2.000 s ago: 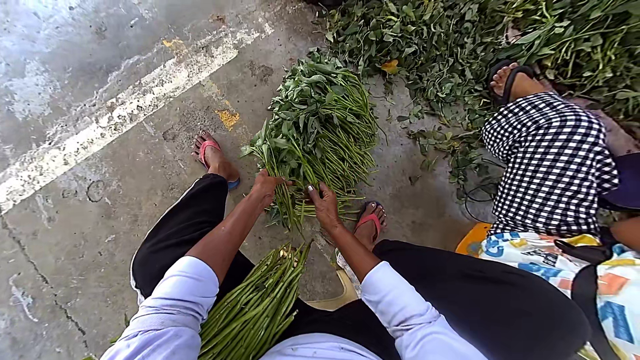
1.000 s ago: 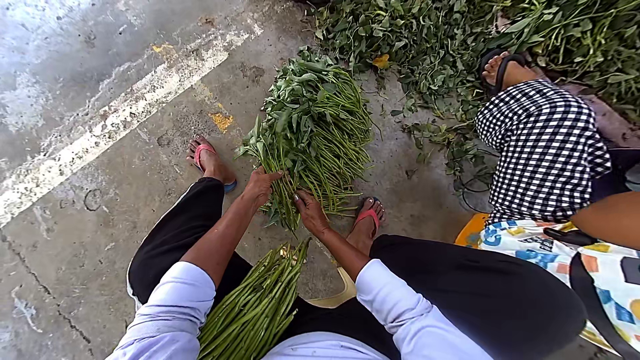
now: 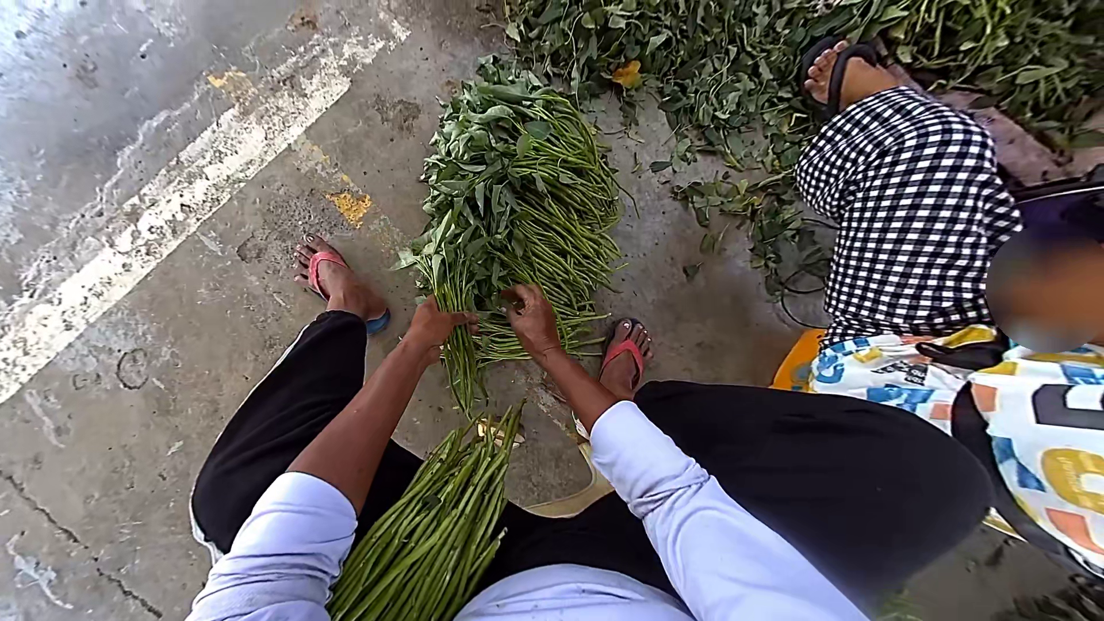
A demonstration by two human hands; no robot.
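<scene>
My left hand (image 3: pixel 438 326) is closed around a slim bunch of green leafy stems (image 3: pixel 463 354), whose cut ends hang toward me. To its right, my right hand (image 3: pixel 533 319) has its thumb and fingertips pinched together at the lower edge of a large heap of leafy green vegetables (image 3: pixel 517 181) on the concrete; whether it grips a stem or leaf is hard to tell. The heap's leaves lie to the left, its stems to the right. Across my lap rests a thick bundle of bare-looking green stems (image 3: pixel 431 526), apart from both hands.
A seated person in checkered trousers (image 3: pixel 914 198) is close on my right, a sandaled foot (image 3: pixel 841 78) near a wide pile of loose greens (image 3: pixel 690 69). My own feet in red-strapped sandals (image 3: pixel 332 276) flank the heap. Part of a pale seat (image 3: pixel 573 502) shows beneath me.
My right hand has moved up from the lower stems to the edge of the leaves. The bunch at my left hand now stands out more distinctly from the heap.
</scene>
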